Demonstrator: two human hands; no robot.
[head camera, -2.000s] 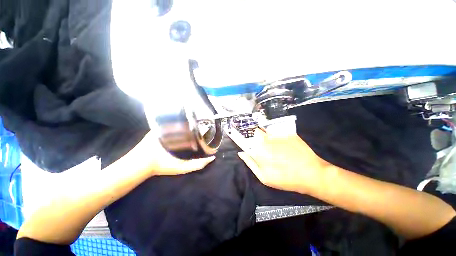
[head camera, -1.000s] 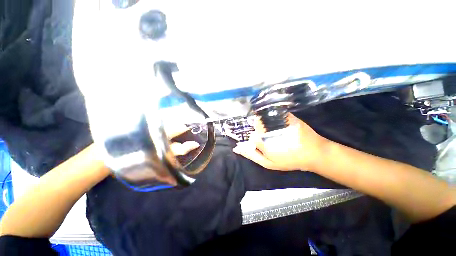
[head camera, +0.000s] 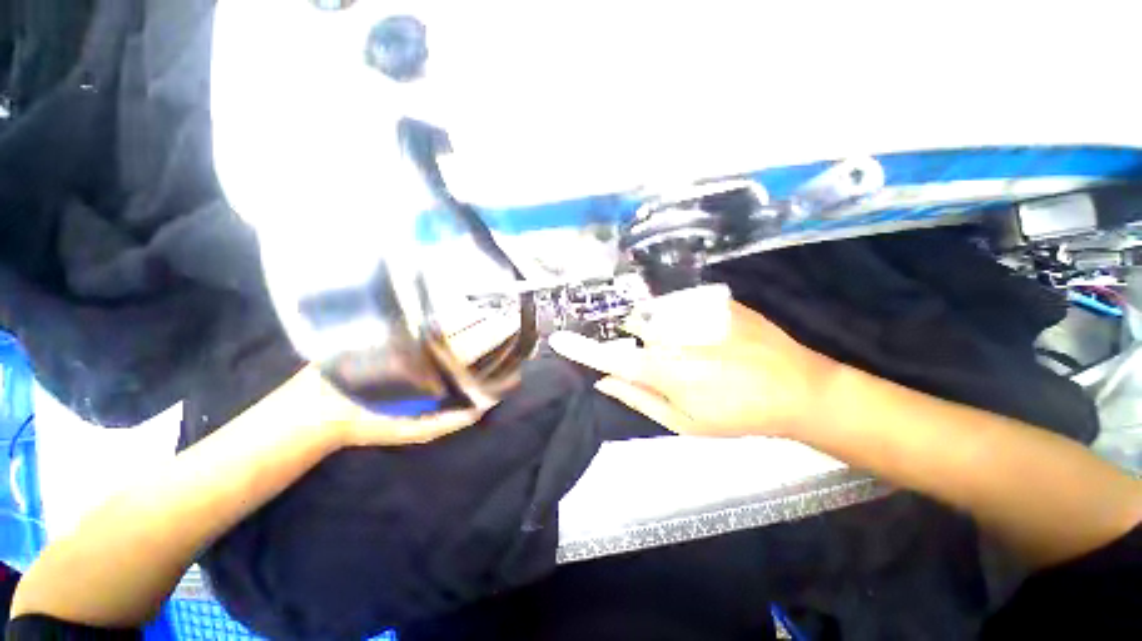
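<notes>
Black cloth (head camera: 413, 526) lies on the white machine table (head camera: 689, 476), under the head of the white sewing machine (head camera: 751, 75) with its blue stripe. The small metal parts at the presser foot (head camera: 582, 307) sit between my hands. My left hand (head camera: 376, 413) lies flat on the cloth left of them, its fingers partly hidden by the machine's shiny round end. My right hand (head camera: 714, 363) rests on the cloth right of the foot, fingers spread, fingertips beside the metal parts. Neither hand clearly grips the cloth.
More black cloth (head camera: 113, 238) is heaped at the left, behind the machine head. A blue crate (head camera: 15, 463) stands at the left edge. Ruler markings (head camera: 714, 513) run along the table's front edge. Small metal parts and wires (head camera: 1083, 269) and crinkled clear plastic (head camera: 1118, 401) are at the right.
The cloth between my hands has shifted left, baring more of the white table in front. My left hand has moved down and flattened out; my right index finger is now extended toward the foot.
</notes>
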